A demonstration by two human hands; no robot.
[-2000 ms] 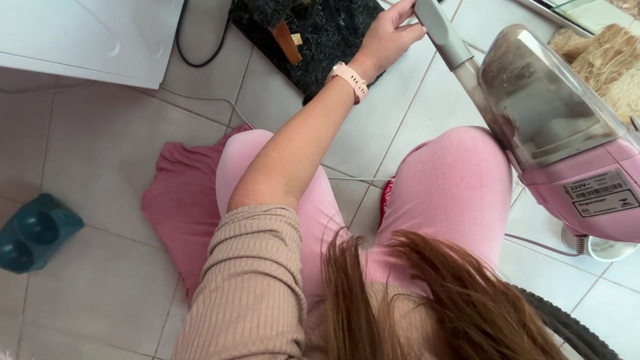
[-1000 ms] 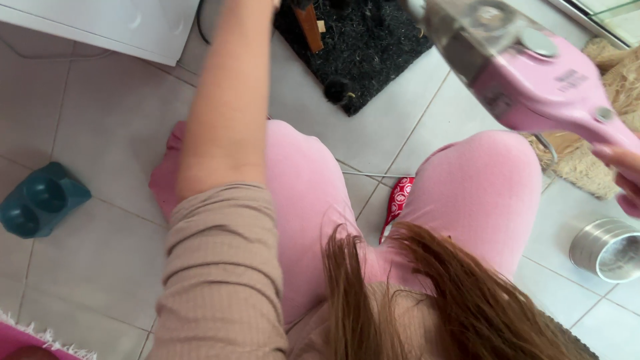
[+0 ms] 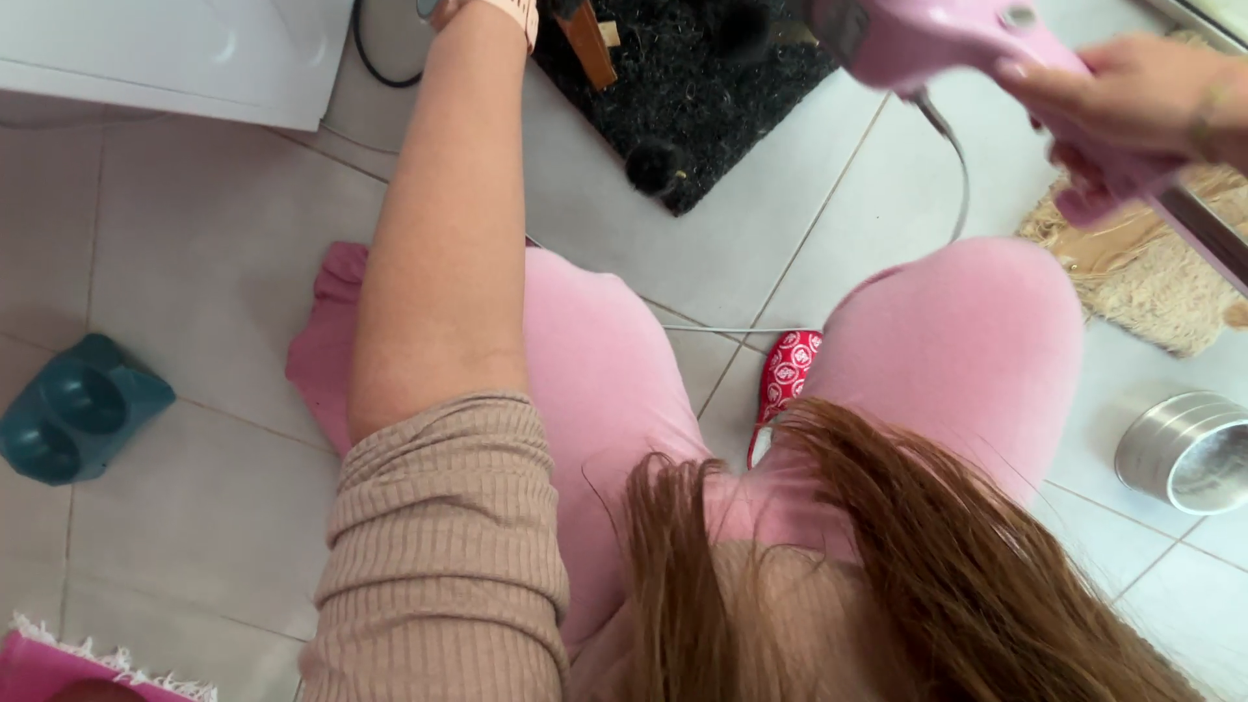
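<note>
My right hand point(image 3: 1121, 102), at the upper right, is closed around the handle of a pink handheld vacuum cleaner point(image 3: 955, 44), whose front end is cut off by the top edge. My left arm reaches up, and only a bit of my left hand point(image 3: 456, 12) shows beside the pale watch band. A small grey thing point(image 3: 425, 9) touches it; its grip is hidden. Right of that wrist lies a black carpeted board point(image 3: 682, 107) strewn with light bits, with a dark fluffy ball point(image 3: 653, 166) near its corner and a brown piece point(image 3: 590, 49) on top.
A white cabinet or appliance point(image 3: 175, 58) stands at the upper left. On the tiled floor are a teal double pet bowl point(image 3: 93, 409), a round metal container point(image 3: 1180, 453) and a shaggy beige mat point(image 3: 1160, 263). A thin cable point(image 3: 702, 329) runs between my knees. A pink fringed textile point(image 3: 68, 673) lies bottom left.
Two seconds ago my left hand was on the vacuum's grey tube; it has since moved left to the top edge. My right hand has come into view on the vacuum's handle.
</note>
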